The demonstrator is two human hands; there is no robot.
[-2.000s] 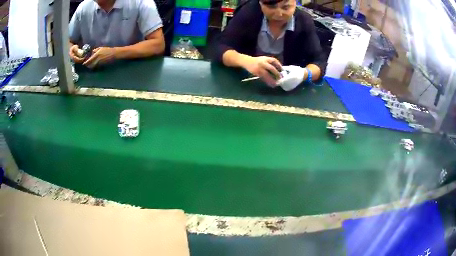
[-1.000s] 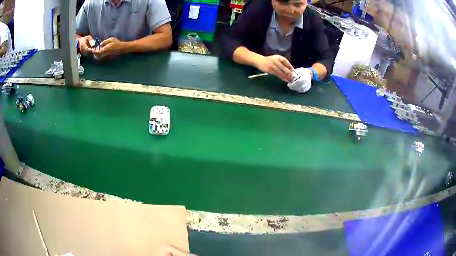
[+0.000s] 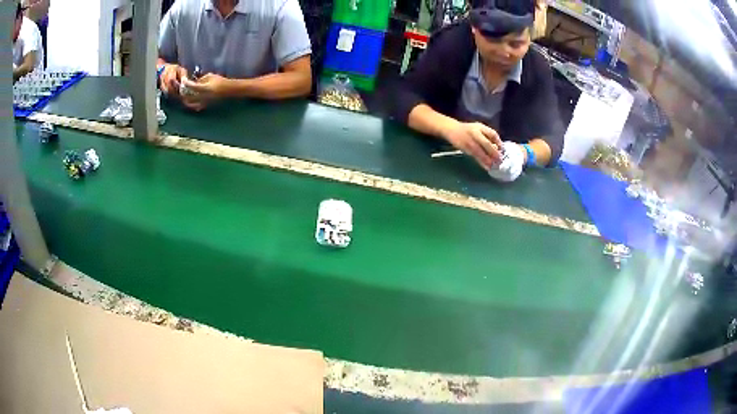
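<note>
Neither of my hands shows in the view. A white rounded housing (image 3: 334,223) with small coloured parts inside lies on the green conveyor belt (image 3: 242,267) in front of me. Nearest me, a tan cardboard sheet (image 3: 202,364) fills the lower left. A thin pale stick (image 3: 75,373) lies on it, beside a white scrap (image 3: 111,411) cut off by the bottom edge.
Small units lie on the belt at the left (image 3: 81,163) and right (image 3: 616,254). Two people work opposite; one wears a white glove (image 3: 507,162). A metal post (image 3: 146,73) stands at the left. A blue sheet (image 3: 638,394) lies at the lower right.
The white housing has shifted right along the belt, and the left units also sit further right. The view has turned somewhat. A bit of a hand at the bottom edge is gone.
</note>
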